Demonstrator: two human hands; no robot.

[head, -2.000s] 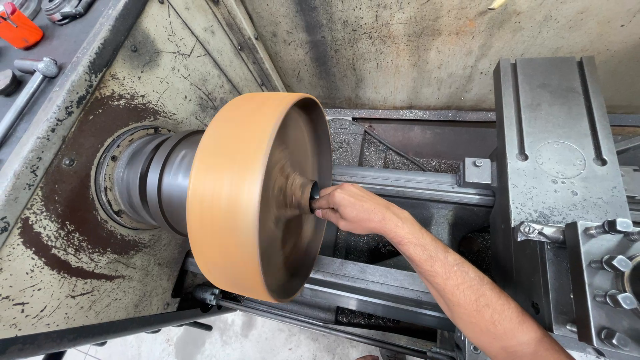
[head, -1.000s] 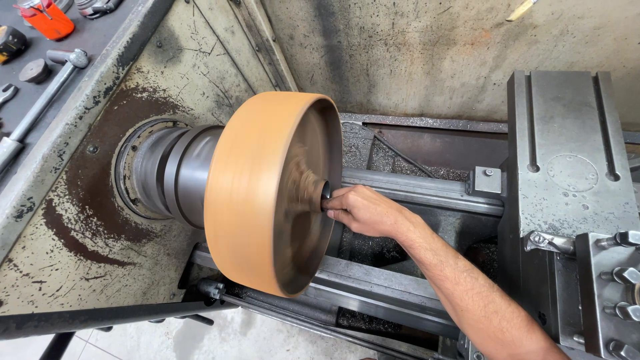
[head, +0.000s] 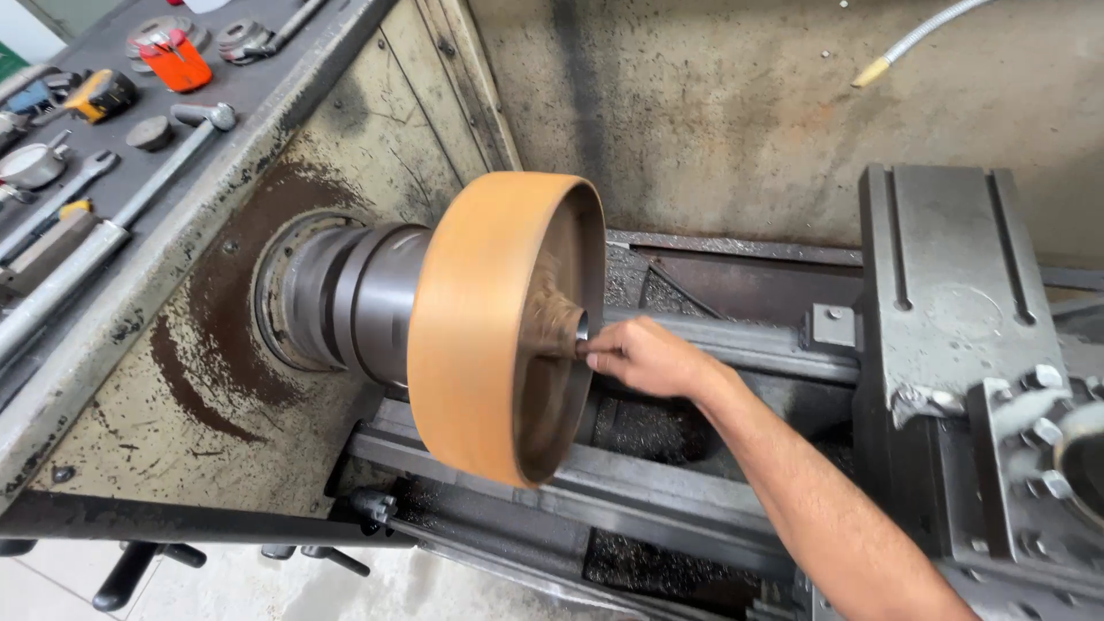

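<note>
A wide wheel with an orange-tan rim [head: 470, 328] is mounted at the chuck [head: 388, 293] of a metal lathe; its blurred spokes and hub show it spinning. My right hand [head: 647, 355] comes in from the lower right, fingers bent and pinched together at the lower edge of the hub's bore [head: 583, 325]. A small dark piece seems to lie between the fingertips and the hub, too blurred to name. My left hand is out of the picture.
The lathe's carriage [head: 957, 259] with a bolted tool post [head: 1035, 457] stands right. Metal chips lie between the bed ways [head: 673, 492]. Wrenches, a tape measure [head: 102, 95] and an orange container [head: 177, 62] rest on the headstock top. Black levers [head: 129, 573] jut out below.
My right hand stays at the hub, its fingers now a little lower against the bore. The wheel is blurred by spinning in all frames. The view has shifted, showing more of the headstock top.
</note>
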